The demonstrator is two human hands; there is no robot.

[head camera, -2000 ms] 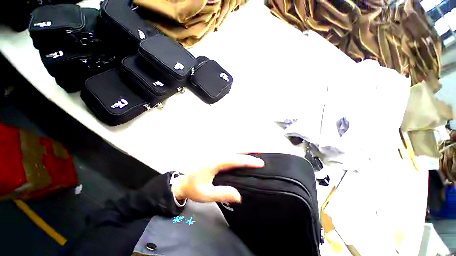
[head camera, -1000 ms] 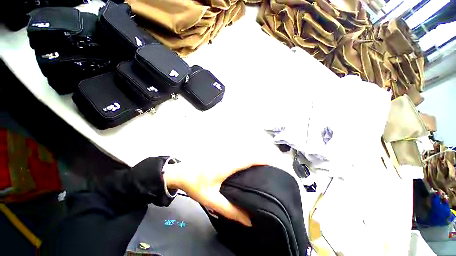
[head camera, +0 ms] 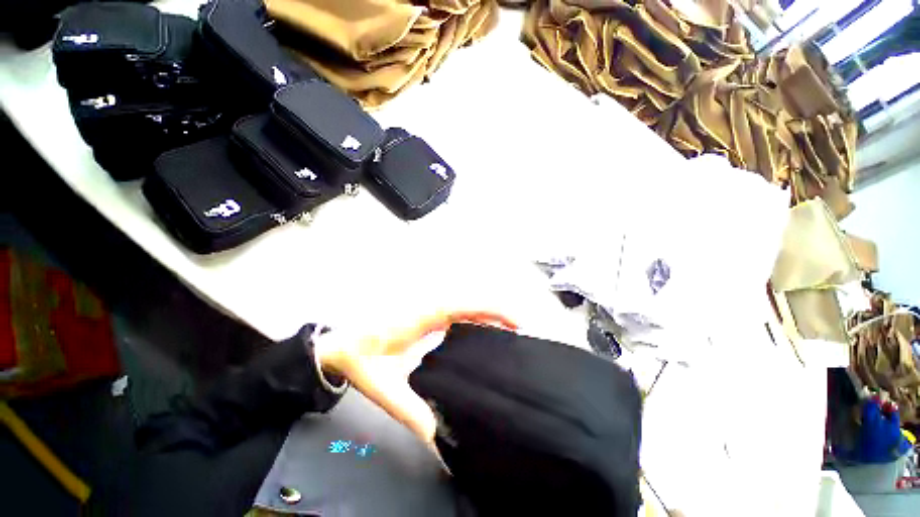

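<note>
A larger black bag is held close in front of me, at the bottom centre, cut off by the lower edge. My left hand grips its left end, with the thumb on the near face and the fingers over the top edge. My right hand is not in view. The bag's surface is slightly blurred and its zip cannot be made out.
Several small black bags are piled at the table's left. Brown folded pieces lie along the rear. White sheets with wrapped grey-purple ends and a black strap bundle lie right of centre. A red carton is on the floor at left.
The black bag has turned in my left hand, so a plainer face now shows instead of its curved zip edges. The hand has moved slightly left and stays on the bag's end.
</note>
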